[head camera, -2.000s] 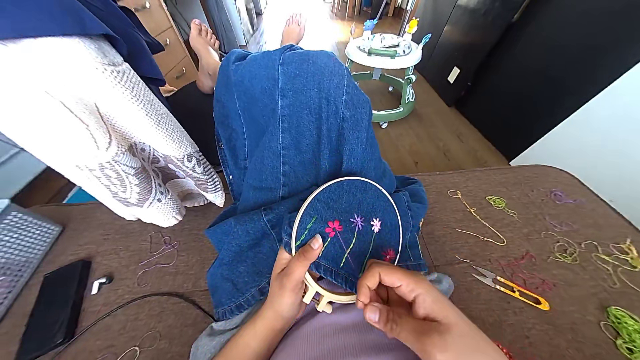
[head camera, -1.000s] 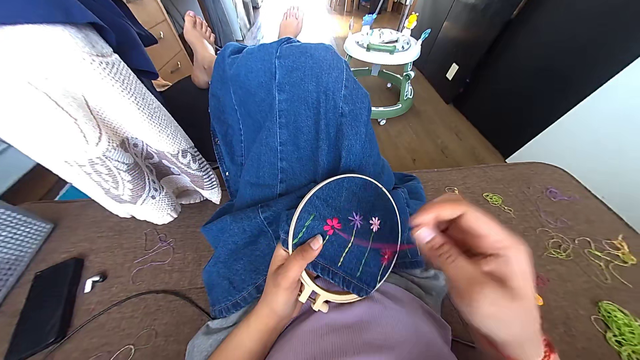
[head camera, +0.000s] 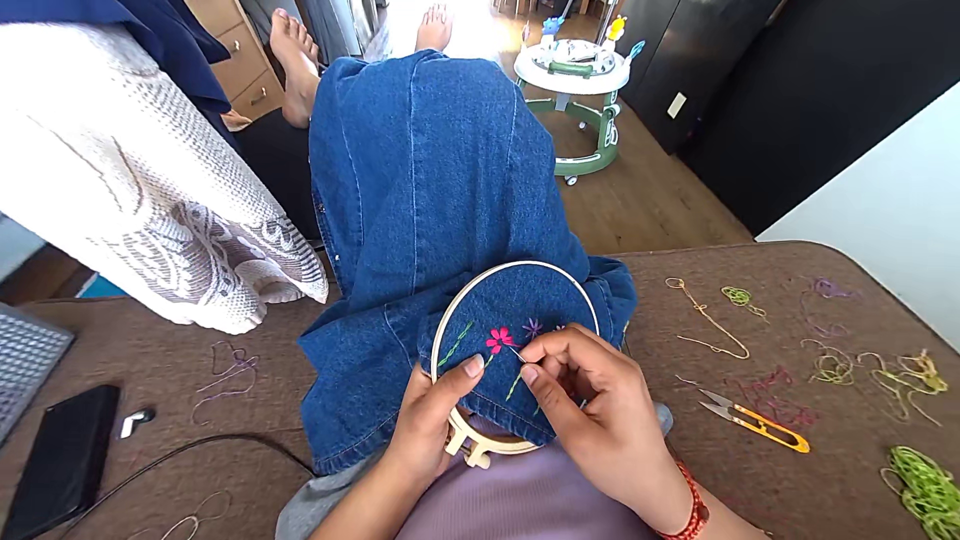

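Note:
My left hand (head camera: 439, 409) grips the lower left rim of a wooden embroidery hoop (head camera: 448, 319), its thumb on the denim inside. The blue denim garment (head camera: 427, 165) is stretched in the hoop and spreads over my legs. A pink embroidered flower (head camera: 499, 340) lies just above my left thumb, with green stitched stems and a purple flower (head camera: 532, 328) near it. Between thumb and index finger, my right hand (head camera: 592, 405) pinches a sewing needle (head camera: 517, 354), its tip close to the pink flower. The curled right fingers hide part of the stitching.
Yellow-handled thread snips (head camera: 757, 430) and several thread tangles, one bright green (head camera: 924, 484), lie on the brown cushion (head camera: 652, 330) at right. A black phone (head camera: 64, 450), a white earbud (head camera: 135, 422) and a black cable (head camera: 217, 439) lie left. Beyond stands a baby walker (head camera: 574, 75).
My right hand has moved from the right of the hoop, where it was pulling pink thread, back over the fabric beside the pink flower. My left hand keeps its hold on the hoop.

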